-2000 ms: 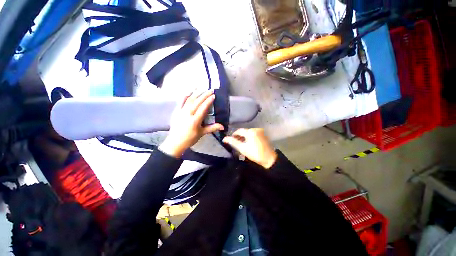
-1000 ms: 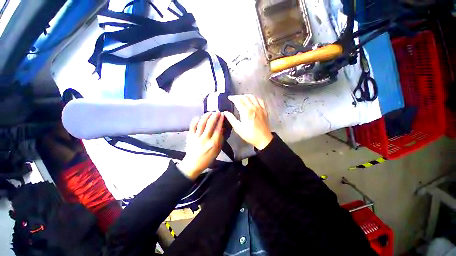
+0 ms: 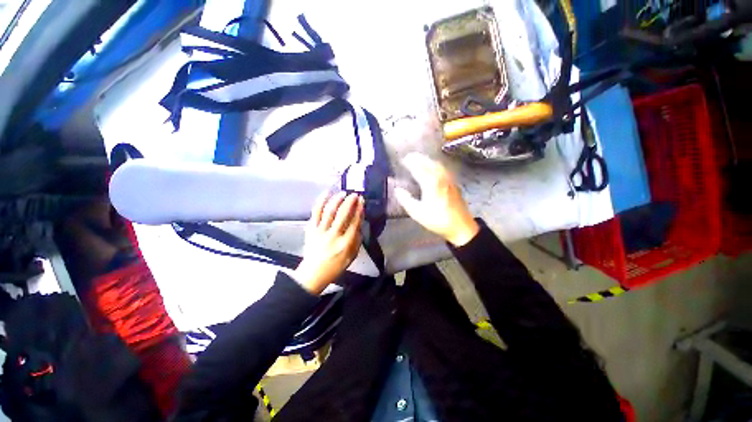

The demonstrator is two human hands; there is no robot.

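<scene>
A black-and-white fabric strip lies across the right part of the pale grey padded arm, its far end curving back onto the white table. My left hand lies on the padded arm with its fingertips on the strip's edge, pressing it. My right hand is off the strip, just to its right, fingers apart and empty, slightly blurred. The steam iron, with an orange-yellow handle, stands beyond my right hand. The strip's near end hangs towards my body.
More striped strips lie at the back left over a blue bar. A brown-scorched iron rest is behind the iron. Black scissors lie at the right table corner. Red crates stand right; a dark garment pile is lower left.
My right hand has let go of the strip and moved right. My left hand has shifted from the strip's middle to its left edge. The strip now lies across the padded arm.
</scene>
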